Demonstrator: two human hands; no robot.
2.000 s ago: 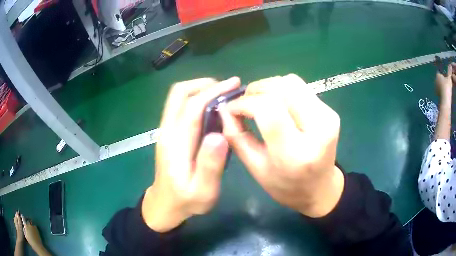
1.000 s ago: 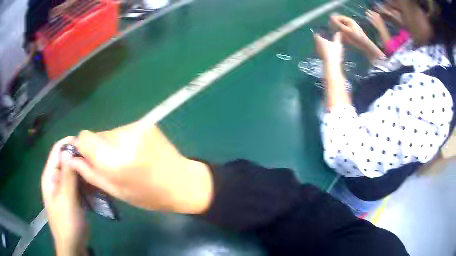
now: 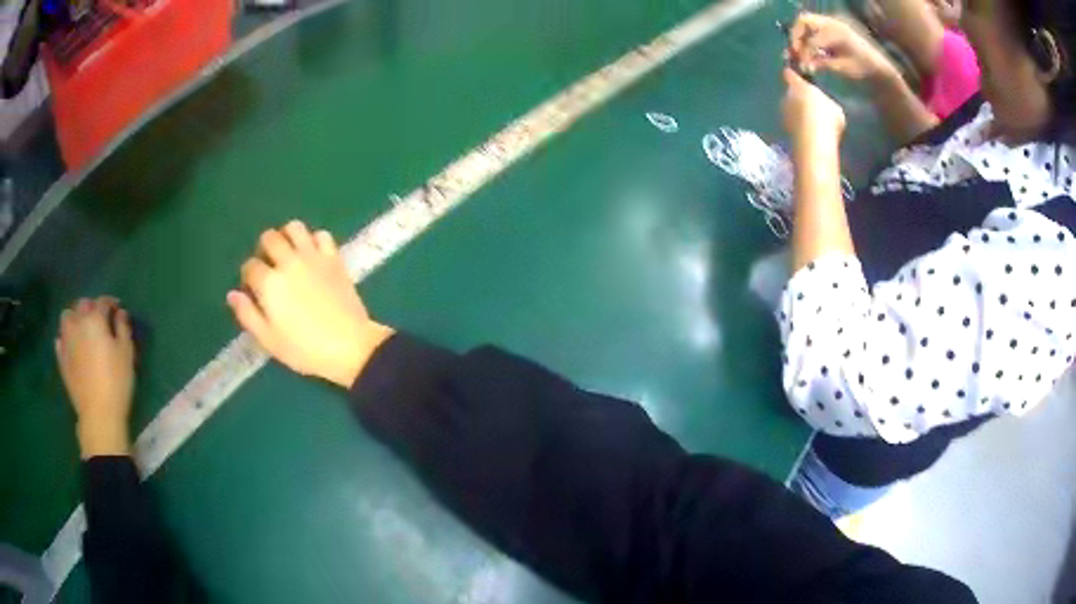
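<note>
My left hand [image 3: 97, 368] is at the left, back up, low over the green bench surface [image 3: 507, 307], beyond the pale metal strip [image 3: 472, 175]. A small dark patch shows by its fingertips; I cannot tell whether it is a part or shadow. My right hand [image 3: 301, 304] is palm down at the strip, its fingers a little bent and slightly apart, with nothing seen in it. The space under both palms is hidden. The dark phone housing is not seen.
A red crate [image 3: 142, 73] stands past the far edge at upper left. White loops [image 3: 755, 165] lie piled at upper right, one apart. A person in a dotted white sleeve [image 3: 920, 330] sits at the right, hands raised around a small dark item. A pink sleeve shows behind.
The view has swung right. My hands, earlier together around the dark phone housing, are now apart and lower at the bench. The housing is no longer seen.
</note>
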